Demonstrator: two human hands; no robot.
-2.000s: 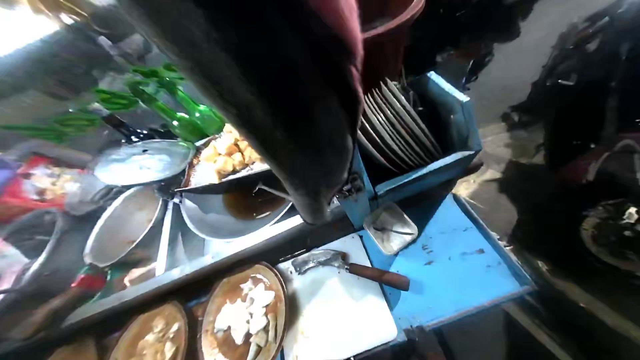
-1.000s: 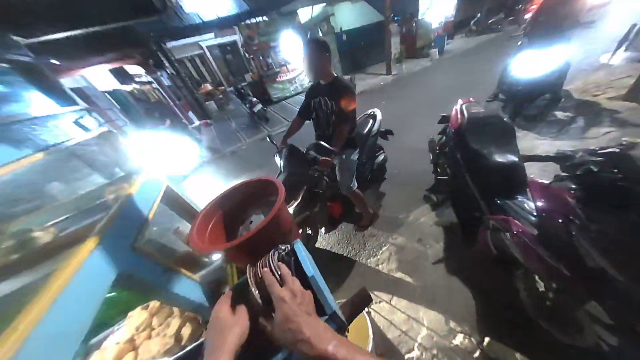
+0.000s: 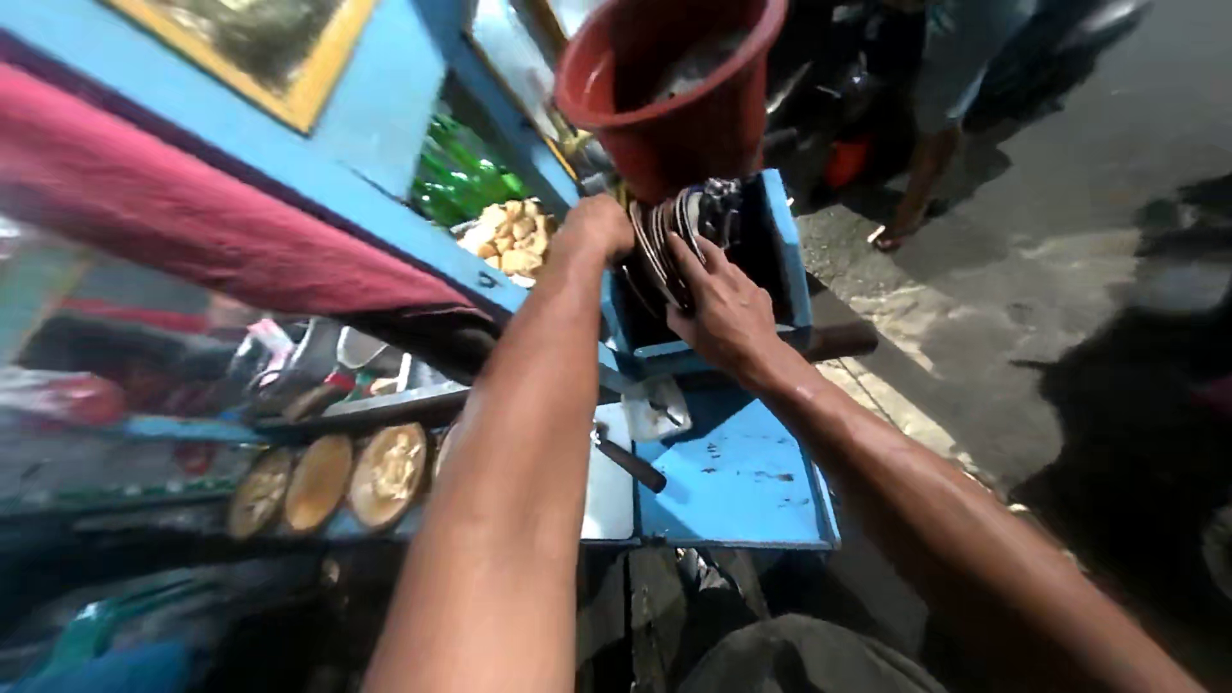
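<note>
Several plates (image 3: pixel 656 252) stand on edge in a blue wooden box (image 3: pixel 791 252) at the upper middle. My left hand (image 3: pixel 599 227) is at the left side of the plates, its fingers partly hidden by the wrist and the stack. My right hand (image 3: pixel 724 306) grips the plates from the right, with fingers spread over their rims. Below the box a small clear tub (image 3: pixel 656 408) lies beside a white board (image 3: pixel 608 500). A knife or cleaver with a dark handle (image 3: pixel 630 464) rests across the board's edge, its blade mostly hidden by my left forearm.
A red plastic bucket (image 3: pixel 674 115) stands behind the box. Fried pieces (image 3: pixel 510 236) and green bottles (image 3: pixel 462 173) are behind glass or a frame at left. Plates of food (image 3: pixel 388 474) line the lower left. A blue shelf (image 3: pixel 736 472) juts out below the box. A person's leg (image 3: pixel 929 178) shows upper right.
The view has swung down from the street. Two seconds ago the plates stood in the box with neither hand on them; now both hands are at them.
</note>
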